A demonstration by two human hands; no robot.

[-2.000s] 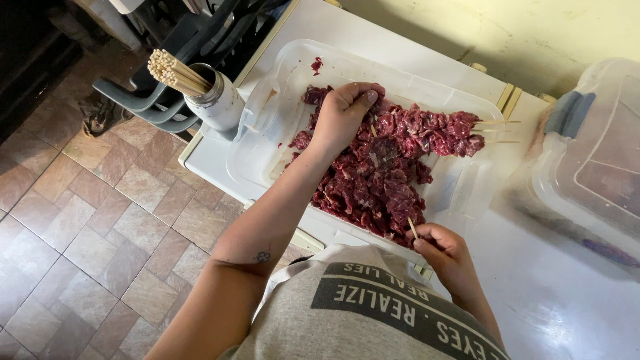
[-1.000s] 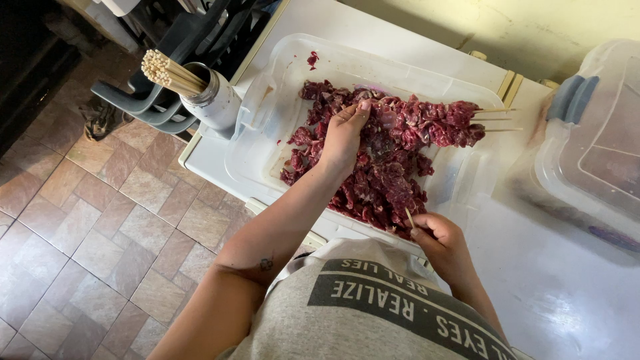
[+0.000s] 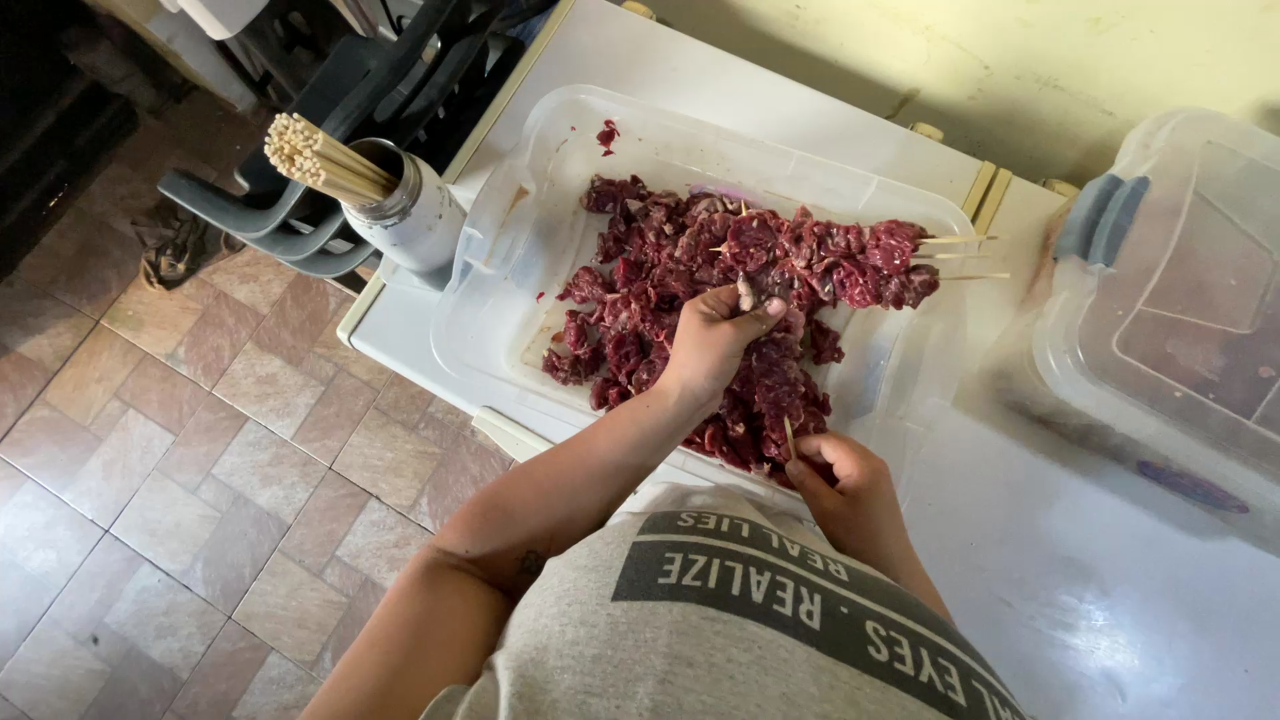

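My left hand [image 3: 715, 335] is over the middle of the pile of raw red meat pieces [image 3: 635, 300], pinching a small pale-edged piece of meat [image 3: 746, 293] between thumb and finger. Near the tub's front edge, my right hand [image 3: 845, 475] grips the end of a wooden skewer [image 3: 790, 438]; meat covers the skewer's upper part, and its far tip is not clear. Several loaded meat skewers [image 3: 860, 262] lie side by side at the pile's right, bare stick ends pointing right. Everything rests in a shallow clear plastic tub [image 3: 900, 200].
A metal-rimmed jar [image 3: 425, 215] full of bamboo skewers [image 3: 325, 160] stands left of the tub on the white appliance top [image 3: 640, 50]. Dark plastic chairs [image 3: 290, 225] are beyond it. A lidded clear storage box [image 3: 1200, 290] stands at the right, near the yellow wall.
My left hand has moved down and toward the right over the meat since the earliest frame. My right hand stays on the skewer end at the front edge.
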